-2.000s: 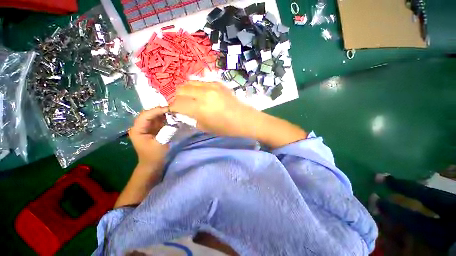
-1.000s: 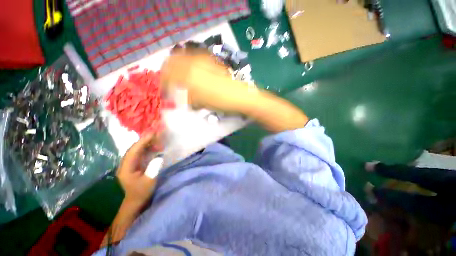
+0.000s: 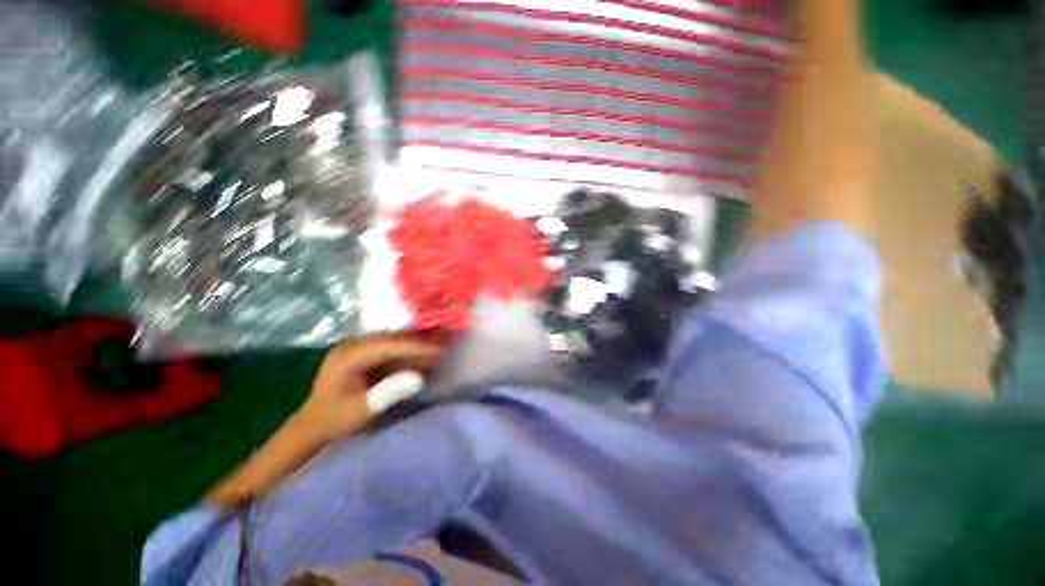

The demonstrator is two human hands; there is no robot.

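Note:
The picture is blurred. My left hand (image 3: 350, 387) is at the near edge of the white board (image 3: 382, 269), just below the red strips (image 3: 468, 258). It has a white covering on a digit, and its fingers are bent; I cannot tell if they hold anything. My right forearm reaches up past the tray's right end and the right hand is beyond the top edge. Dark and pale square plates (image 3: 625, 292) lie right of the red strips. Shiny metal clips (image 3: 246, 218) lie in a heap on a clear bag at the left.
The compartment tray (image 3: 573, 97) with red lines is behind the piles. A red tray (image 3: 246, 14) is at the top left. A cardboard sheet (image 3: 934, 252) with dark parts (image 3: 997, 269) is at the right. A red stool (image 3: 92, 383) is at the lower left.
My right hand has moved from over the piles up and right, out of the picture. The view has turned and shifted. My left hand stays near the board's front edge.

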